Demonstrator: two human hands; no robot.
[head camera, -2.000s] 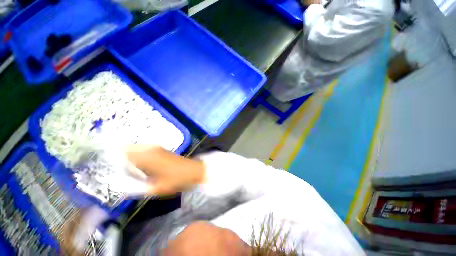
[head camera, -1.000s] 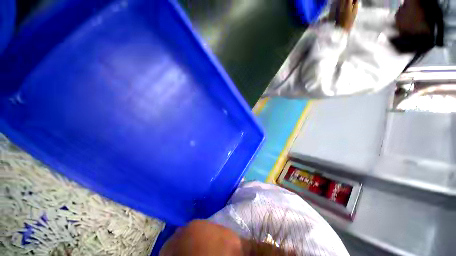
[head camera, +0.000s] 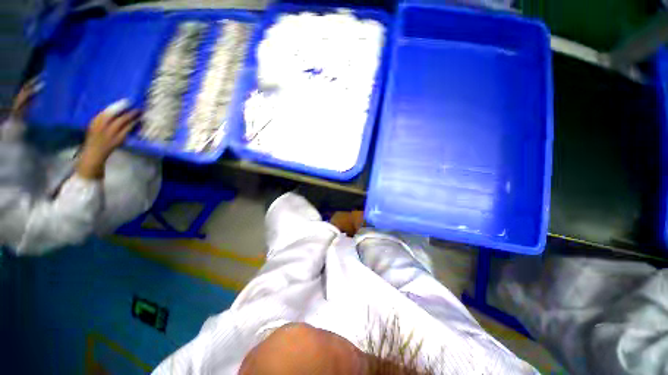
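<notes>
A small patch of skin shows between my two white cuffs, below the bench edge. It looks like my left hand (head camera: 340, 222) and my right hand (head camera: 357, 221) close together, small and blurred. Fingers, and anything in them, cannot be made out. A blue tray (head camera: 357, 173) just beyond holds a heap of white plastic parts (head camera: 337, 91). Thin dark shafts (head camera: 256, 128) show at the heap's near left corner. Left of it, a blue tray holds two long columns of slim pieces (head camera: 218, 84).
A bare blue tray (head camera: 458, 139) lies on the right, its near edge over the bench edge. On the left, another person's hands (head camera: 108, 135) are at the blue trays. A grey-white sleeve (head camera: 586, 307) shows at lower right. A dark belt surface (head camera: 600, 154) lies beyond.
The view has swung left and back from the bare tray, bringing the heap, the columns and the left person into sight. The blurred hand over the heap in the oldest frame is gone from there.
</notes>
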